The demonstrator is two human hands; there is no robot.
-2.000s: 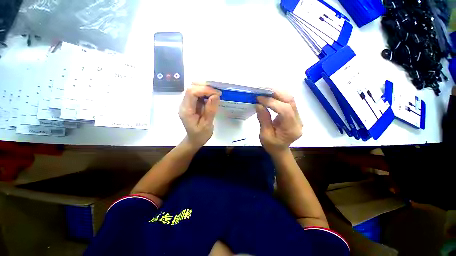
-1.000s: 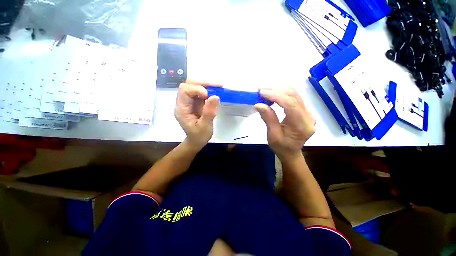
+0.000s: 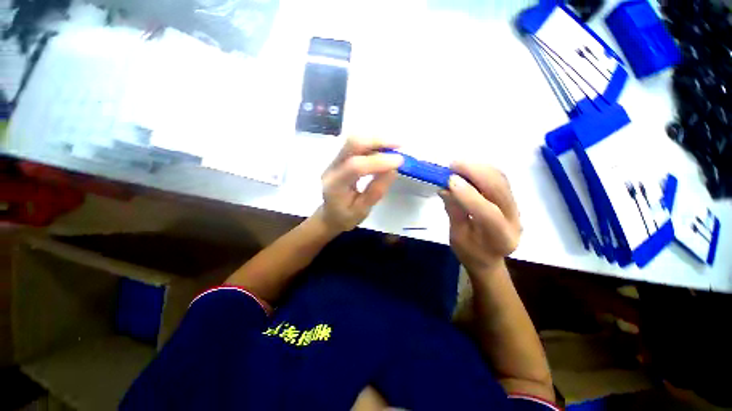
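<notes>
A cable box [image 3: 425, 172] is held between my two hands above the table's front edge, its narrow blue end facing me. My left hand [image 3: 357, 183] grips its left end with thumb and fingers. My right hand [image 3: 484, 210] grips its right end, thumb at the corner of the blue end. The box's faces are mostly hidden or washed out. Open boxes [image 3: 630, 189] with blue flaps lie in a fanned pile to the right, cable picture up.
A smartphone [image 3: 324, 87] lies left of centre. Closed boxes [image 3: 172, 104] lie overlapping at left, overexposed. A clear plastic bag [image 3: 233, 24] is behind them. Black cables [image 3: 706, 88] and a blue block [image 3: 642, 38] are at upper right. A cardboard carton [image 3: 88, 321] stands below left.
The view has turned, so the table now slants down to the right. Both hands still hold the box; the fingers have closed over the corners of its blue end.
</notes>
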